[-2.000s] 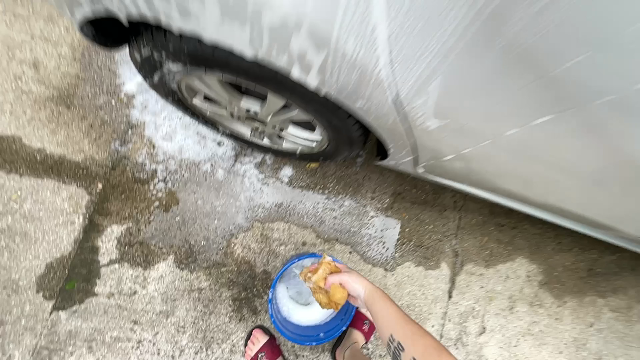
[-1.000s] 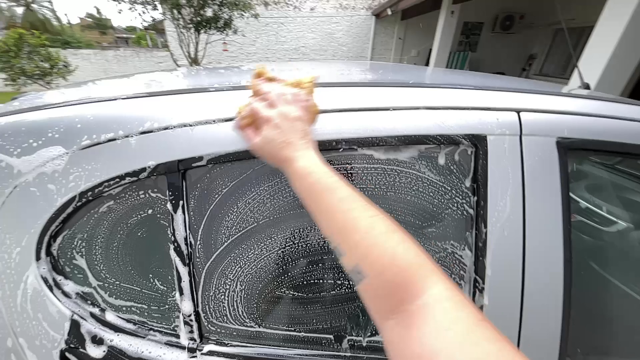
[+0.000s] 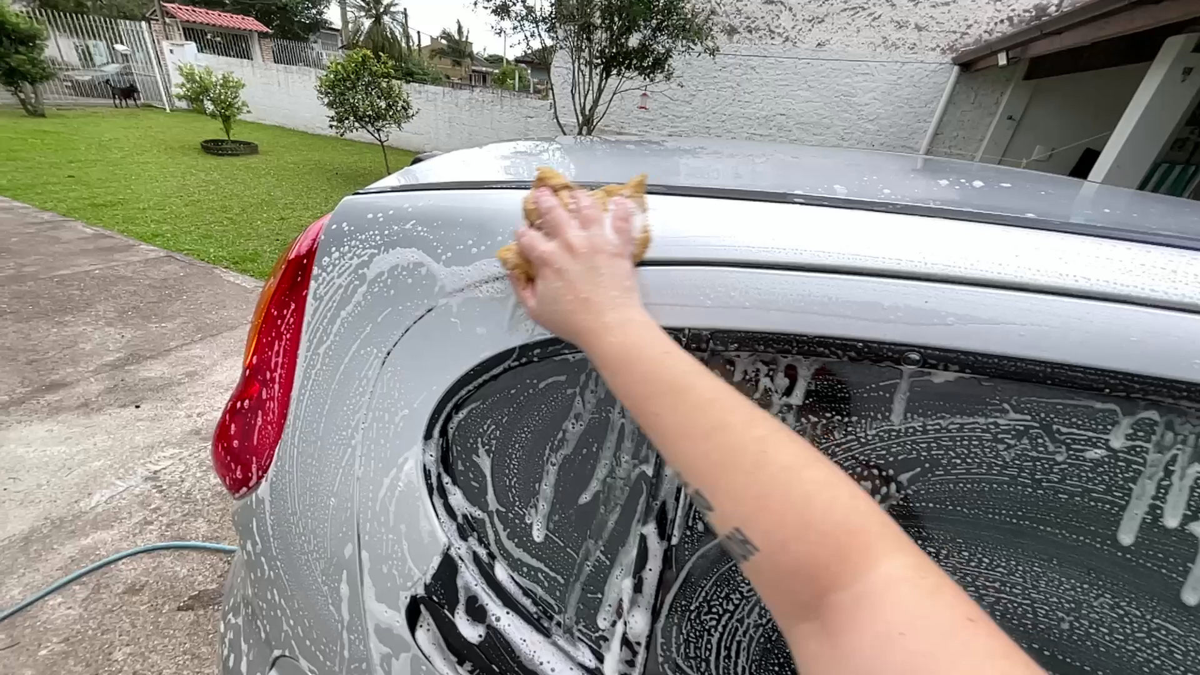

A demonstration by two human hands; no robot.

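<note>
My right hand (image 3: 581,258) presses a wet, yellowish-brown washing cloth or sponge (image 3: 636,197) against the silver car (image 3: 403,309), at the roof edge above the small rear side window (image 3: 525,469). The fingers are spread over it, and its edges stick out on both sides. Suds and drips cover the rear panel and the dark side glass (image 3: 1012,487). The red tail light (image 3: 272,375) is at the car's left corner. My left hand is out of view.
A blue-green hose (image 3: 112,560) lies on the concrete (image 3: 122,375) at the lower left, running up to the car. Behind are a lawn (image 3: 281,202), small trees, a white wall (image 3: 797,103) and a carport at the right.
Two seconds ago the cloth was in my right hand over a blue bucket of suds near the wheel. A second ago it was on the roof edge over the rear door window; now it is nearer the tail light.
</note>
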